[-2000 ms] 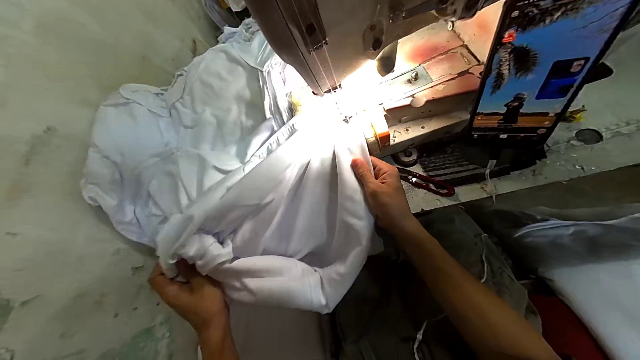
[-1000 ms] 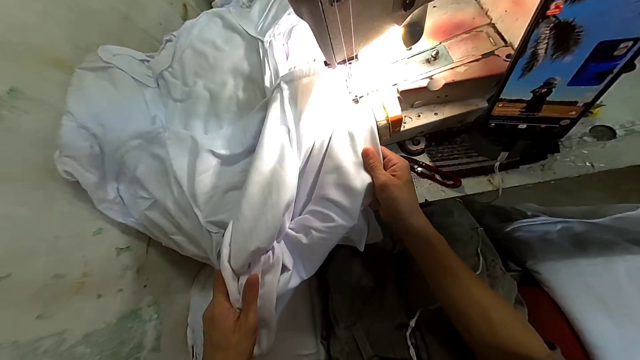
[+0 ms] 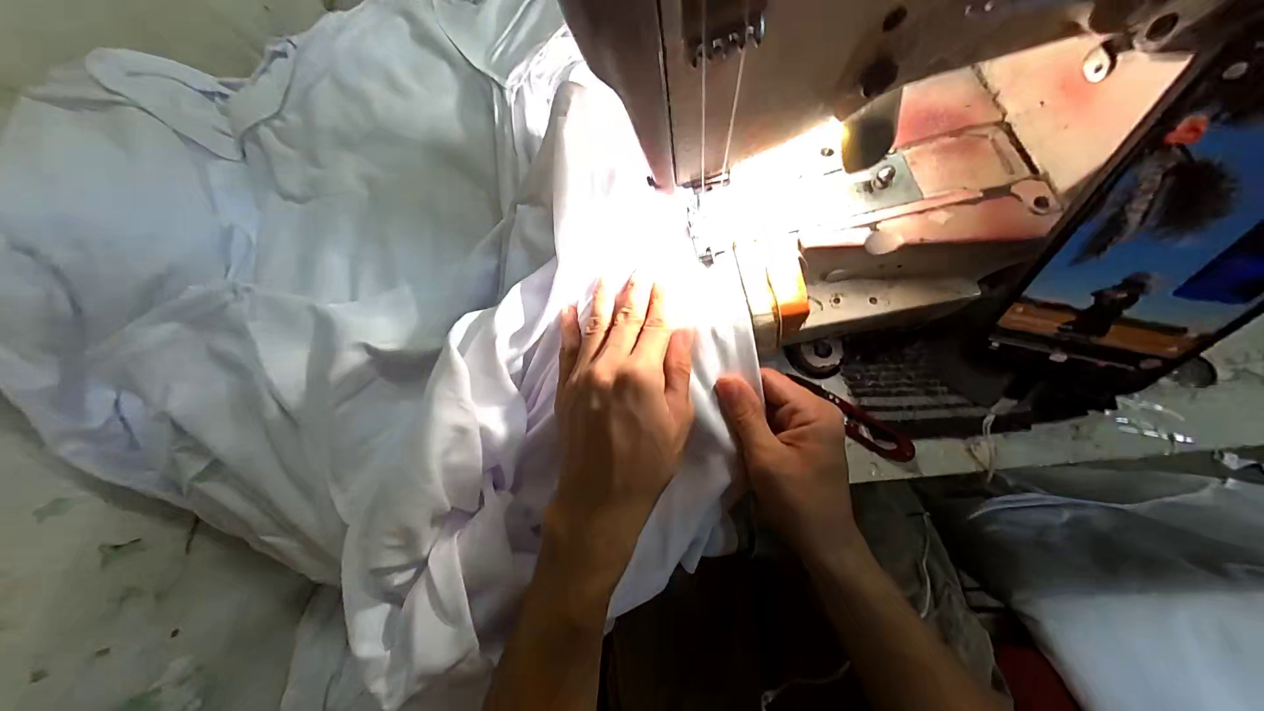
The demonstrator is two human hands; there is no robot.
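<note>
White fabric [image 3: 385, 237], gathered in loose folds, spreads across the left and middle of the view and runs beneath the head of a sewing machine [image 3: 760, 109]. Strong lamp light washes out the area around the needle, so the stitching spot is hard to make out. My left hand [image 3: 622, 405] lies flat on the cloth just in front of the needle, fingers pointing at the machine. At the fabric's right edge, my right hand [image 3: 790, 434] pinches the cloth between thumb and fingers.
Right of my right hand lies a red-handled tool [image 3: 874, 430], probably thread snips. A phone [image 3: 1136, 237] with a lit screen stands at the right. Below it, clear plastic and pale material [image 3: 1136, 563] lie near dark cloth [image 3: 908, 553].
My left hand has let go of the lower folds and moved up and right onto the cloth by the needle. My right hand still holds the right edge. The view is closer to the machine.
</note>
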